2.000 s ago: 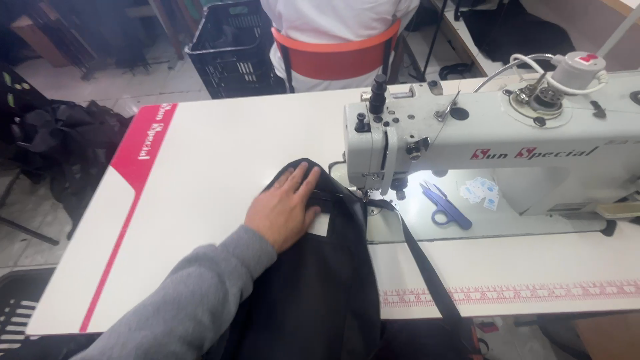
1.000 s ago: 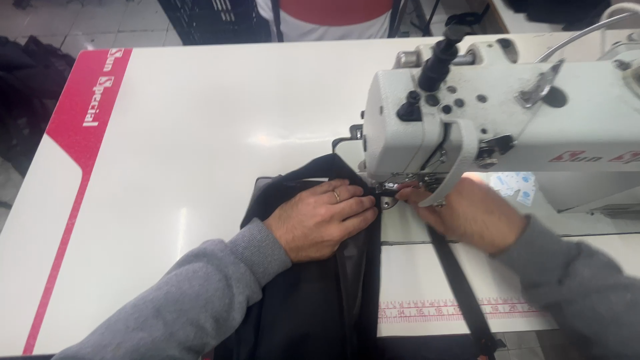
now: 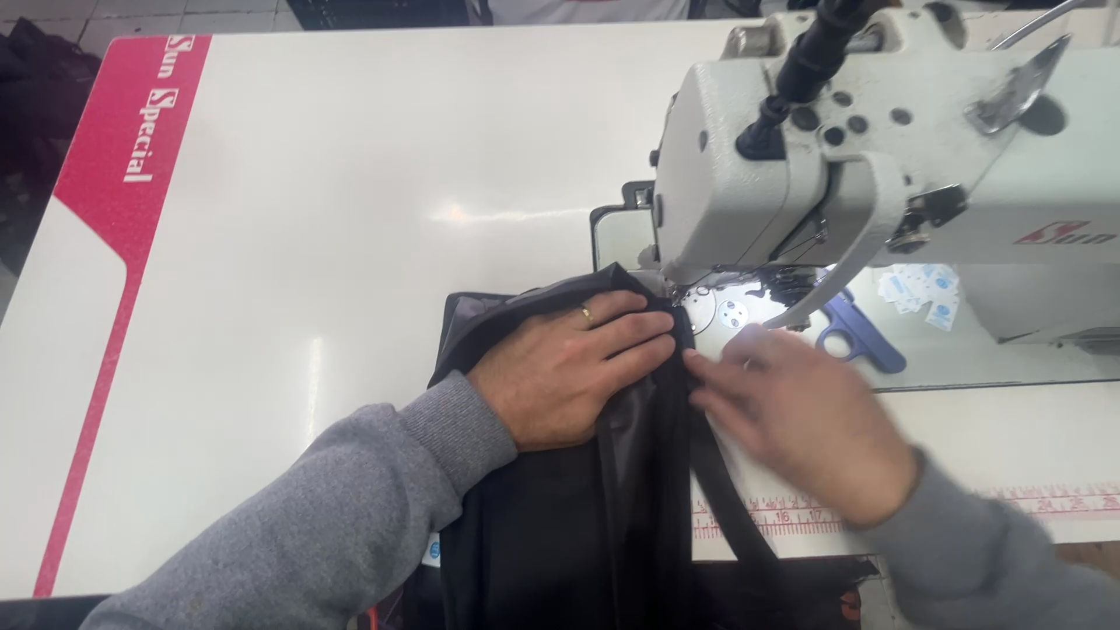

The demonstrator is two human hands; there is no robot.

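Black fabric lies over the table's near edge, its top corner close to the needle area of a white sewing machine. My left hand, with a ring on one finger, rests flat on the fabric, fingertips near its right edge. At that edge is my right hand, blurred, with its fingertips close to or touching the fabric; whether it pinches anything is unclear. A black strap hangs down below the right hand. The needle itself is hidden from view.
Blue-handled thread snips and small printed labels lie on the machine bed, right of the needle area. A printed ruler runs along the front of the white table. Dark material lies beyond its left side.
Two seconds ago only my left hand was in view; the right hand came in at the machine, then moved from the needle area toward me. The view has moved closer to the table.
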